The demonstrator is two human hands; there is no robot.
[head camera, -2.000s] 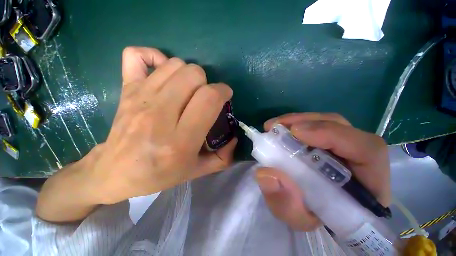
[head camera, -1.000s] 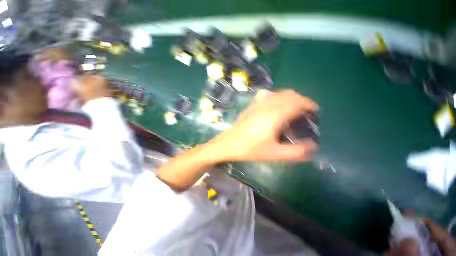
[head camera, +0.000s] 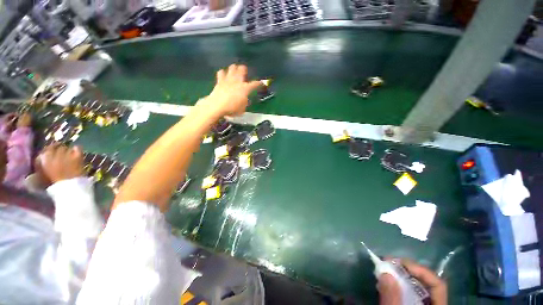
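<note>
My left hand [head camera: 233,90] reaches over the pale rail to the far green strip, its fingers spread. A small dark watch housing [head camera: 265,93] with a yellow-silver battery lies at its fingertips; whether they touch is unclear. My right hand [head camera: 437,286] is at the bottom right edge, partly cut off, and holds the white dispensing syringe [head camera: 396,277]. Its thin needle points up and left over the bench. More housings [head camera: 227,171] with batteries lie grouped on the near bench [head camera: 297,208]. Two others [head camera: 361,149] lie further right.
The pale rail [head camera: 303,123] crosses the bench, with a grey post [head camera: 464,65] at right. The blue dispenser [head camera: 485,226] stands right, near white wiping paper [head camera: 414,219]. Component trays [head camera: 280,18] are beyond. A person's hand [head camera: 61,162] is at left, near more housings.
The view has swung up and away. My left hand has moved from the syringe tip across the rail, and the housing it gripped is no longer seen enclosed in it. My right hand still holds the syringe.
</note>
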